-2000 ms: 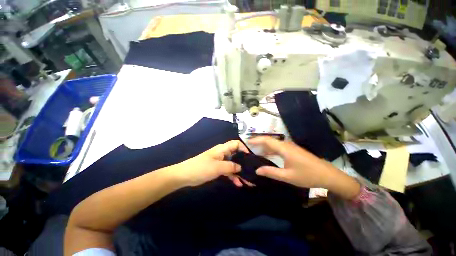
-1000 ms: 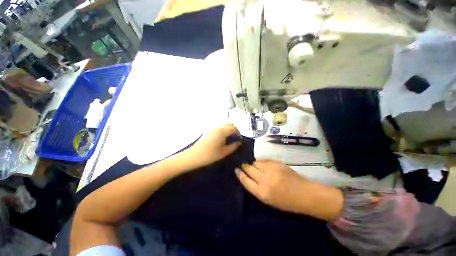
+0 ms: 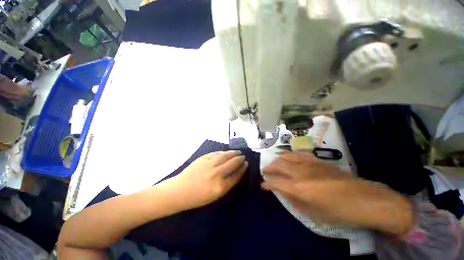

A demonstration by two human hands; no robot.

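Observation:
The dark cut panel (image 3: 219, 228) lies over the front of the white table and hangs towards my lap. Its upper edge reaches the presser foot (image 3: 262, 136) of the cream sewing machine (image 3: 315, 66). My left hand (image 3: 213, 175) presses and pinches the panel just in front of the foot, fingers bent. My right hand (image 3: 300, 177) is blurred, to the right of the panel edge; whether it holds anything cannot be told. The black thread snips (image 3: 328, 153) lie right of the foot, partly hidden by my right hand.
A stack of dark pieces (image 3: 381, 142) lies under the machine arm. A blue plastic basket (image 3: 33, 150) with a tape roll and white items stands at the left. Another dark cloth (image 3: 168, 25) lies on the far side of the table. Ruler marks (image 3: 325, 229) run along the front table edge.
The view has moved closer to the machine. My hands were together on the cloth; now my right hand is apart, off the panel to the right. The panel edge now reaches the foot.

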